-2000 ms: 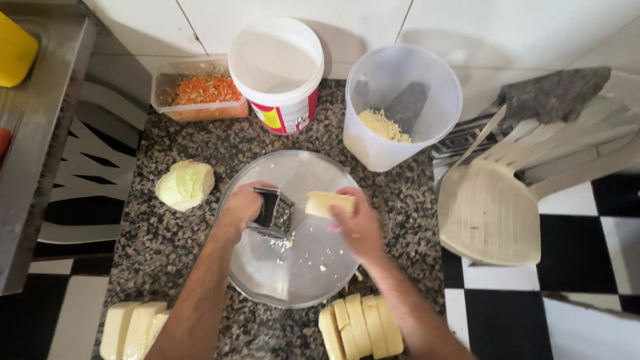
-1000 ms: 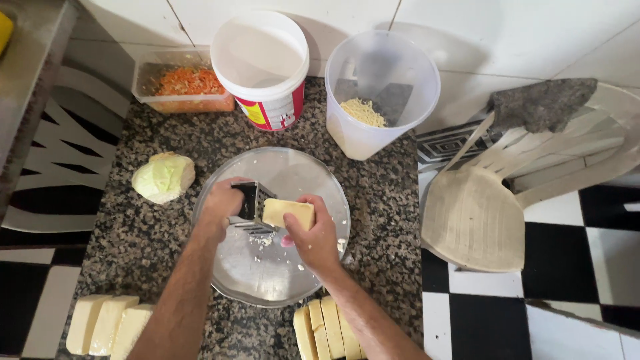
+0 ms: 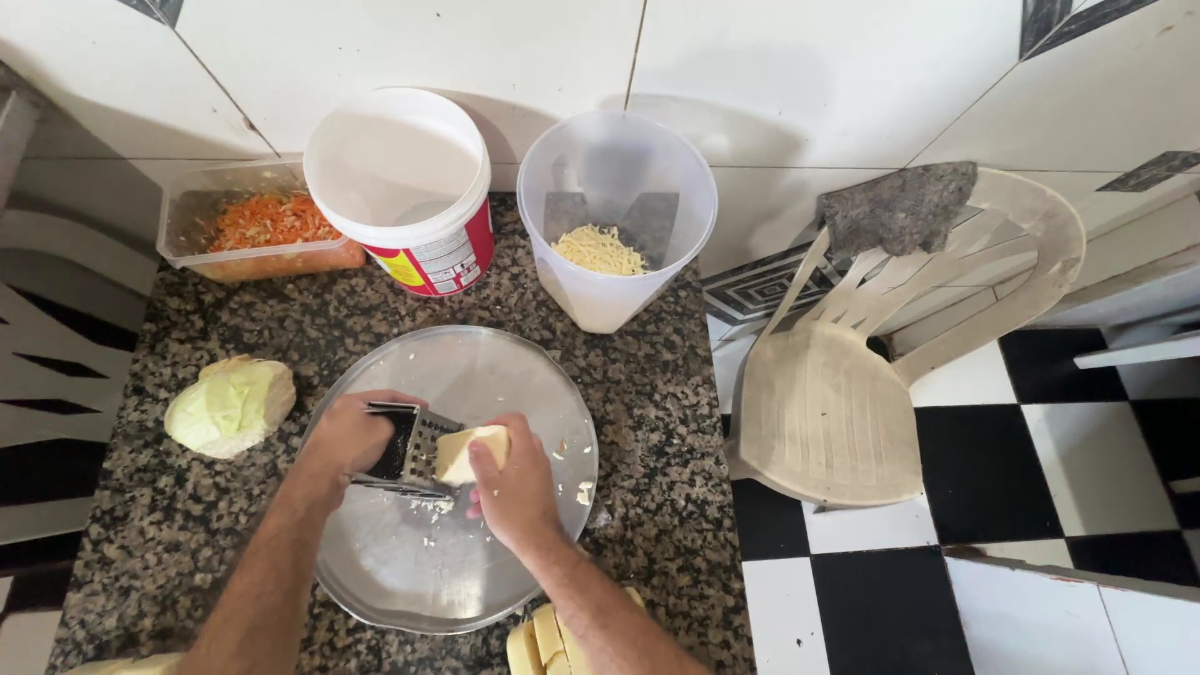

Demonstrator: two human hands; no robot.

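My left hand (image 3: 353, 437) grips a metal box grater (image 3: 409, 452), which is tilted over a round metal tray (image 3: 469, 375). Against the grater's right face lies a block of cheese (image 3: 467, 453), held by my right hand (image 3: 511, 483). Small cheese shreds (image 3: 431, 511) lie on the tray below the grater and near its right rim. At the bottom edge, partly hidden by my right forearm, are several cheese slices (image 3: 546, 642). More pale pieces (image 3: 127, 666) show at the bottom left.
Along the wall stand a plastic box of grated carrot (image 3: 267, 225), a white bucket (image 3: 398, 159) and a translucent container (image 3: 614, 202) with grated cheese (image 3: 600, 250). A cut cabbage (image 3: 232, 406) sits left on the granite counter (image 3: 656, 450). A plastic chair (image 3: 830, 412) with a grey cloth (image 3: 895, 208) stands at right.
My right hand has brought the cheese from apart from the grater two seconds ago to against its face. My left hand still holds the grater. The view has shifted.
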